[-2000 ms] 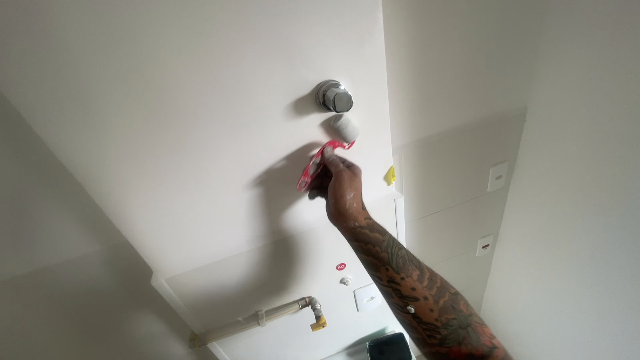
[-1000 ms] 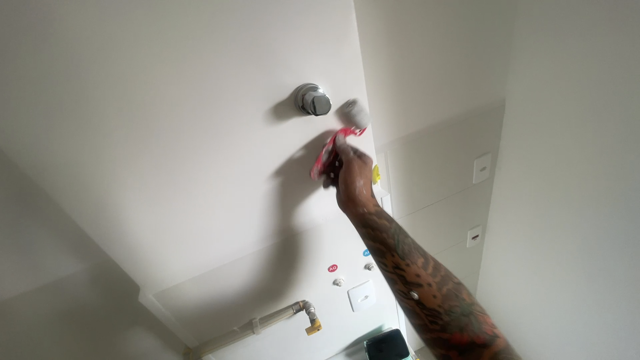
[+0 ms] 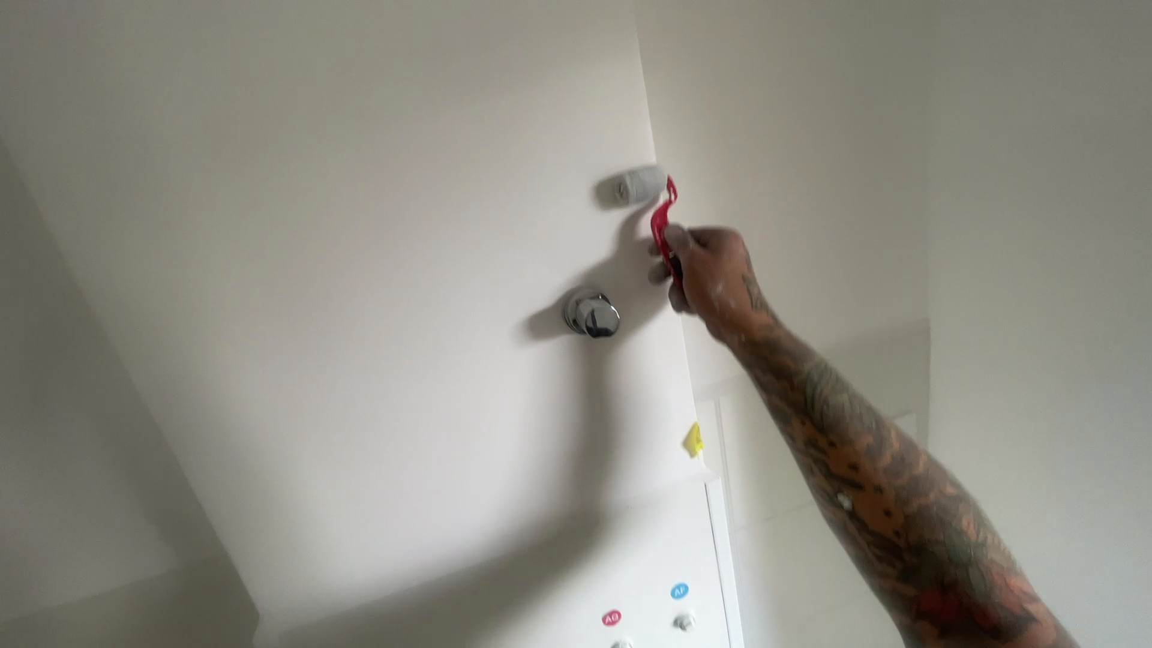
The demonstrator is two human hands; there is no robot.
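Observation:
My right hand (image 3: 706, 274) grips the red handle of a mini paint roller (image 3: 641, 186), fingers closed around it. The roller's pale grey sleeve lies at the white wall (image 3: 432, 225), close to its right-hand edge, above and to the right of a round chrome valve knob (image 3: 596, 315). My tattooed forearm reaches in from the lower right, and its shadow falls over the wall and the knob. My left hand is out of view.
A yellow scrap (image 3: 693, 440) sticks to the wall's edge below my hand. Lower down, a red round sticker (image 3: 611, 618) and a blue round sticker (image 3: 679, 591) mark small pipe outlets (image 3: 685, 621). Another wall (image 3: 810, 180) stands to the right.
The hand with the roller has moved up along the wall's edge, from below and beside the chrome knob to above it. The view has shifted, so the angled pipe and the socket plates are no longer seen.

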